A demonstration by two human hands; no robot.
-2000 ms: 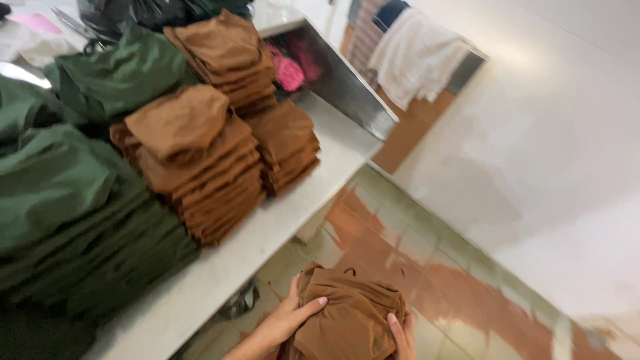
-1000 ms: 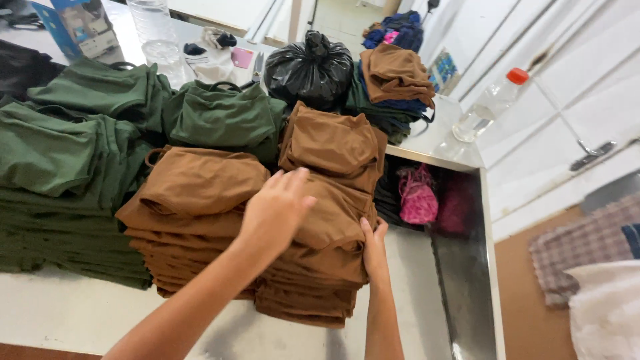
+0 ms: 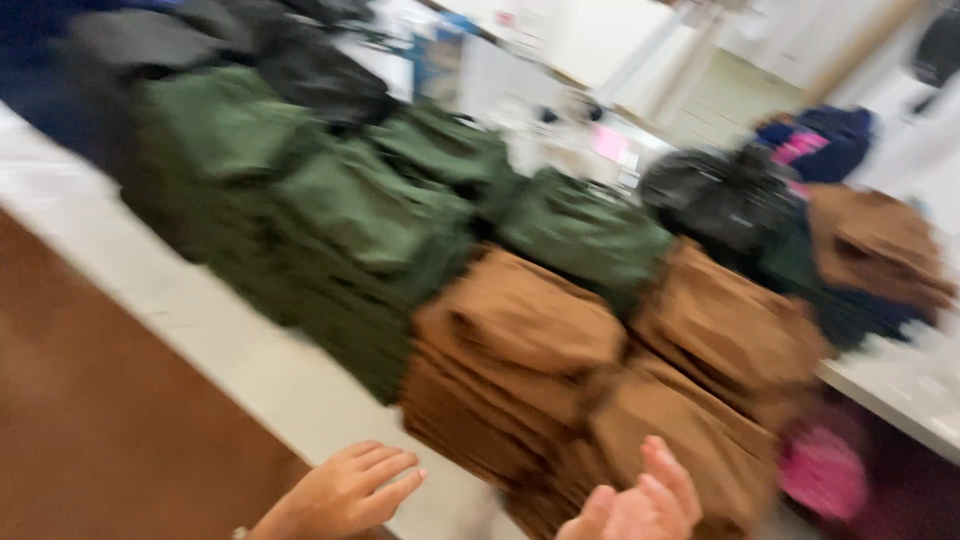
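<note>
Several stacks of folded brown garments (image 3: pixel 525 307) stand on a white table (image 3: pixel 247 352), beside stacks of folded dark green garments (image 3: pixel 360 202). My left hand (image 3: pixel 352 480) is over the table's near edge, left of the brown stacks, fingers apart and holding nothing. At the bottom, my right hand (image 3: pixel 645 495) is raised in front of the nearest brown stack (image 3: pixel 682 435), its fingers spread and nothing in them. Blur hides whether it touches the cloth.
Behind the stacks sits a knotted black plastic bag (image 3: pixel 712 195). Farther right is another brown folded pile (image 3: pixel 877 240) on dark cloth. A pink bundle (image 3: pixel 825 469) lies in a recess at the lower right. Dark garments (image 3: pixel 150 37) stand at the far left.
Two seconds ago both hands held a brown folded garment; one second ago they were on the brown stacks. Now both are off the stack tops and empty. The view has swung left.
</note>
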